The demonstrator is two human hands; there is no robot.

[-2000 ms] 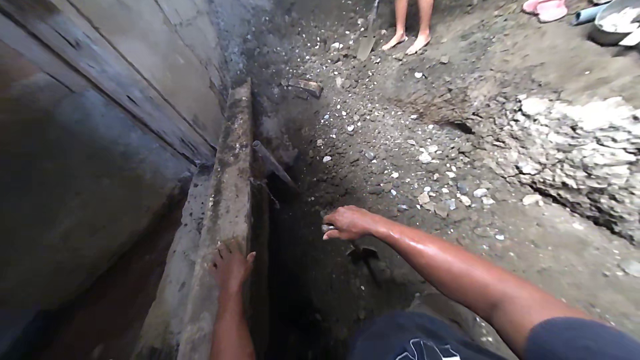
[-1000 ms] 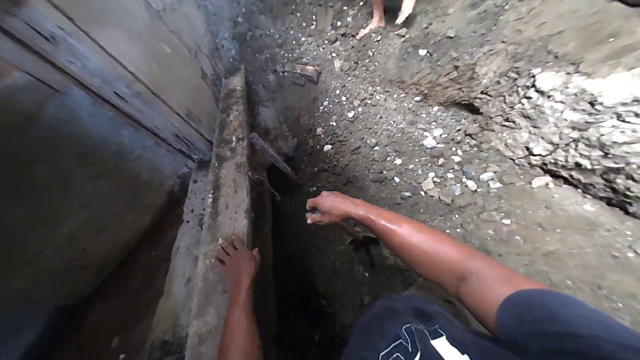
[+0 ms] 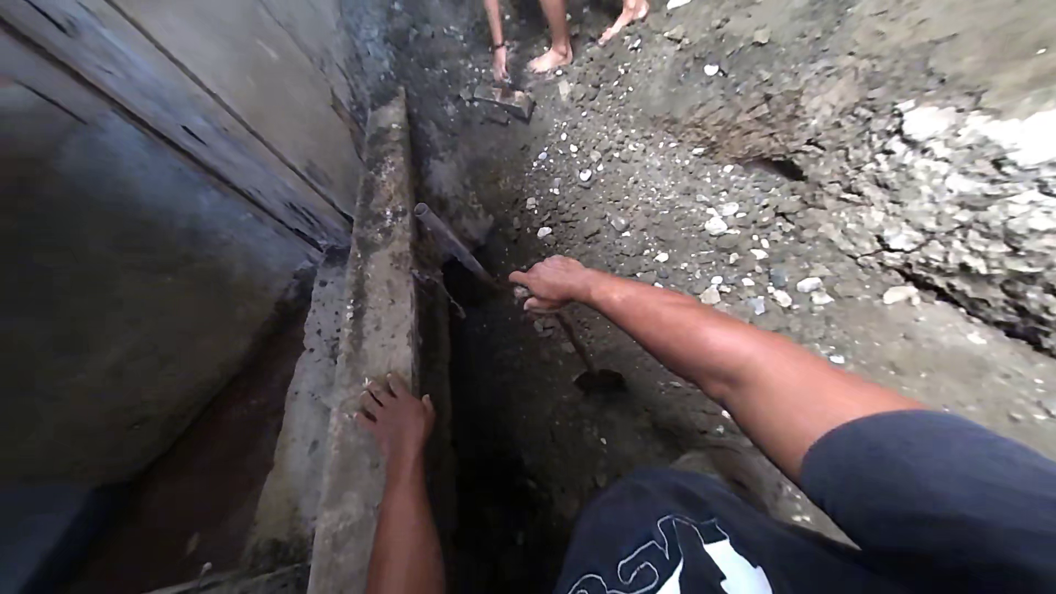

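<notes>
My left hand (image 3: 398,417) lies with spread fingers on top of a narrow concrete ledge (image 3: 381,272). Right of it, my right hand (image 3: 551,283) is closed around the upper end of a long-handled tool (image 3: 575,340), whose dark head (image 3: 601,380) is lower down on the ground; the exact kind of tool cannot be told. A grey pipe (image 3: 452,241) slants down beside the ledge, just left of my right hand. At the top, another person's hand (image 3: 500,64) reaches to a flat block or board (image 3: 505,100) on the soil.
A person's bare feet (image 3: 550,59) stand at the top. A concrete wall (image 3: 206,99) rises on the left. Under the ledge's right side runs a dark trench (image 3: 495,462). Loose stones (image 3: 716,224) cover the ground, and a cracked, rocky bank (image 3: 973,198) lies at the right.
The other person has come nearer the flat block, and their hand now reaches down to it. My left hand stays on the ledge, and my right hand stays closed.
</notes>
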